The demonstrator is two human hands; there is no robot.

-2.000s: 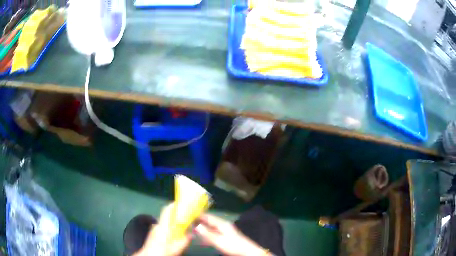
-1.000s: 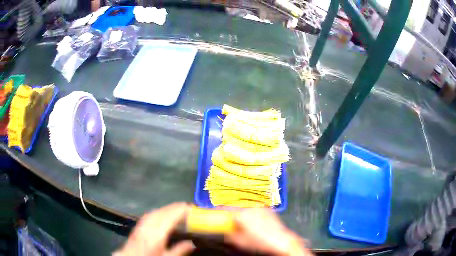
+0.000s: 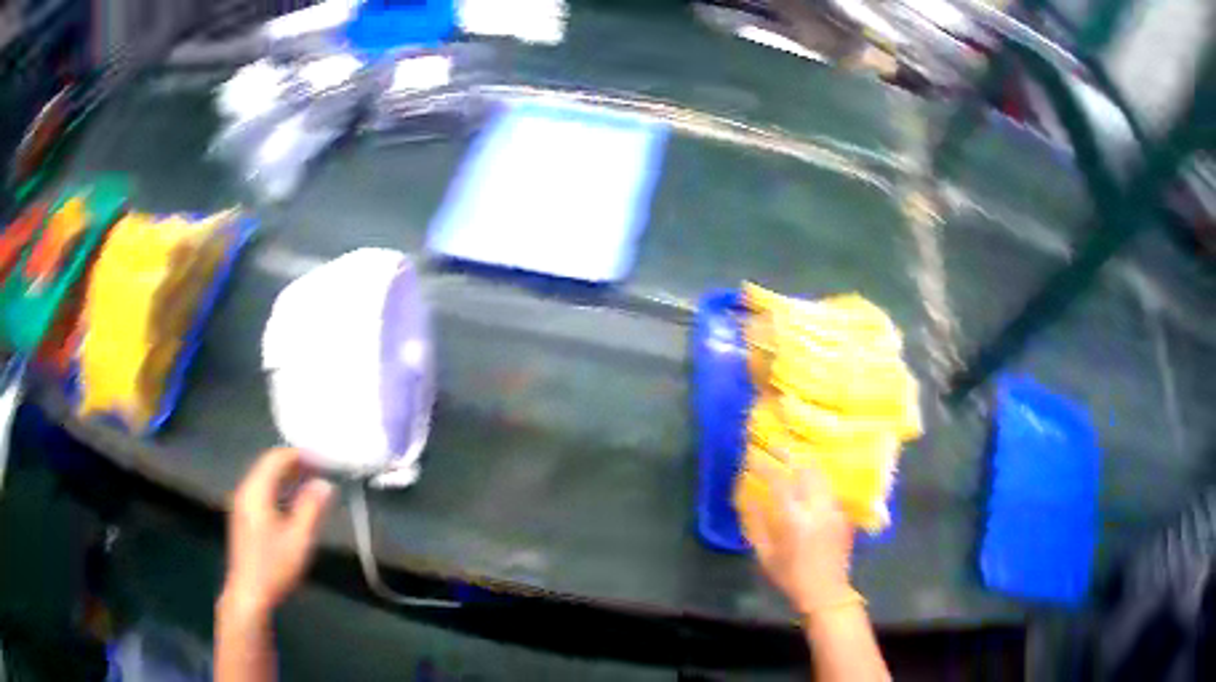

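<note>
Yellow lead wires (image 3: 834, 386) lie piled in rows in a blue tray (image 3: 722, 400) at centre right; the tray's left side shows bare. My right hand (image 3: 800, 540) rests on the front of the pile, fingertips on the wires; blur hides whether it grips any. My left hand (image 3: 274, 533) is empty, thumb and fingers apart, just below the white desk fan (image 3: 340, 360), over the bench's front edge. Whether it touches the fan is unclear.
A pale tray (image 3: 554, 193) lies behind the fan. A blue tray (image 3: 1043, 493) lies at right, near a green post (image 3: 1054, 307). Another tray of yellow wires (image 3: 147, 313) and a green tray (image 3: 94, 267) are at left. The fan cord (image 3: 367, 546) hangs over the bench edge.
The view has turned left. My hands, together around a yellow bundle before, are now apart: left by the fan, right on the pile. The bundle is no longer seen separately.
</note>
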